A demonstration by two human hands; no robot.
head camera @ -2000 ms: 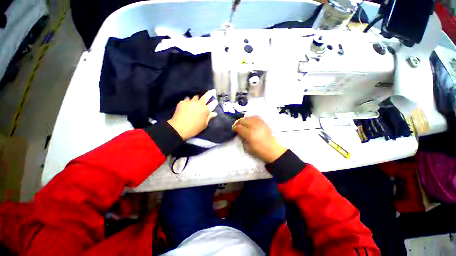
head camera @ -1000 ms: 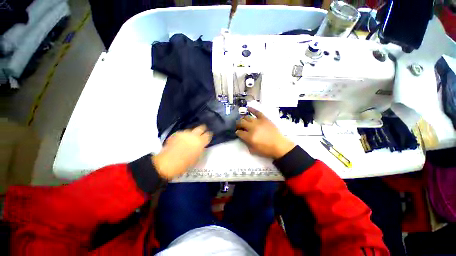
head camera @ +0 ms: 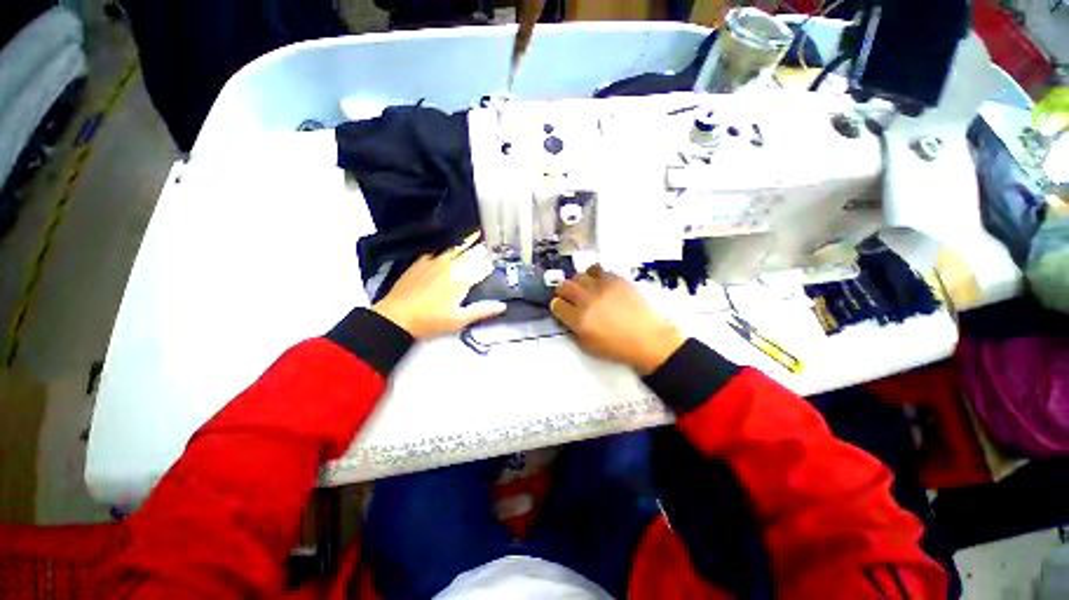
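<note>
The dark garment piece lies heaped left of the sewing machine head, its near part under the presser foot. My left hand lies on the cloth just left of the foot, fingers spread, pressing it flat. My right hand is at the cloth's right edge beside the foot, its fingertips together on the edge. A thin dark strip curls out from the cloth's near edge between my hands. The white sewing machine stands behind. The needle tip is too small to make out.
Yellow-handled snips lie right of my right hand. Small dark cut parts lie farther right, and more lie under the arm. A glass jar and a black screen stand behind the arm. A printed ruler runs along the table's front edge.
My left hand has moved forward and right, closer to the foot, and spread on the cloth. The cloth's near part is drawn in, and the thin strip now shows. My right hand stays beside the foot.
</note>
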